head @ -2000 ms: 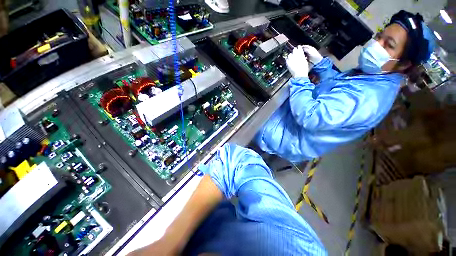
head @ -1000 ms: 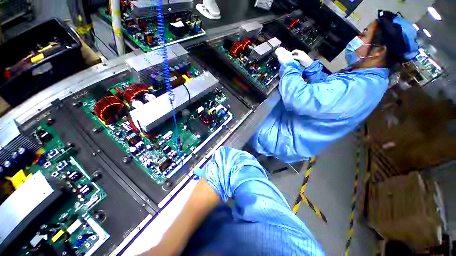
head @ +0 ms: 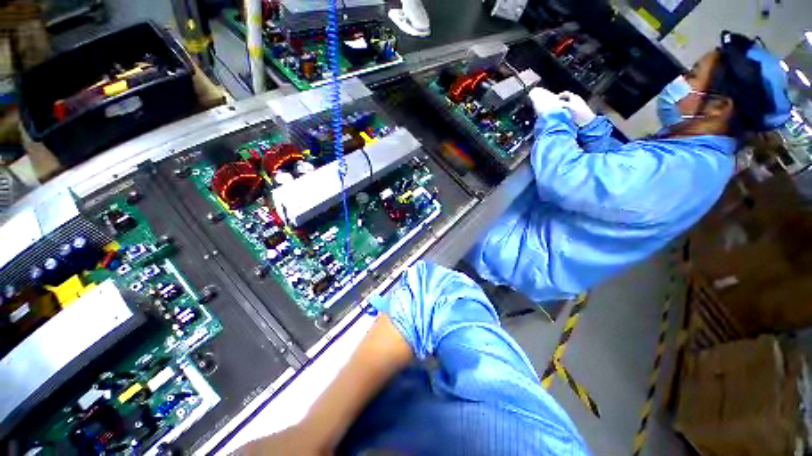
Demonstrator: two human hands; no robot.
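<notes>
Neither of my hands shows; a bare forearm below a bunched blue sleeve is cut off at the bottom edge. A green circuit board (head: pixel 372 233) lies flat in a dark carrier tray (head: pixel 233 289) in front of me. A long silver heatsink (head: pixel 352 181) crosses it, with copper-orange wound inductors (head: pixel 237 183) beside its left end. Another green circuit board (head: pixel 147 294) lies nearer at the lower left, partly cut off, with its own heatsink (head: pixel 67 343) and yellow block.
A blue coiled cord (head: pixel 334 71) hangs over the middle board. A black bin (head: pixel 111 98) stands behind the metal rail. A person in blue (head: pixel 614 196) with white gloves stands at the right, by a farther board (head: pixel 494 125). Cardboard (head: pixel 739 392) lies on the floor beyond.
The whole view has shifted, so the boards and bin appear further right. The other person has turned the head toward the line, gloved hands closer together. My forearm keeps about the same pose.
</notes>
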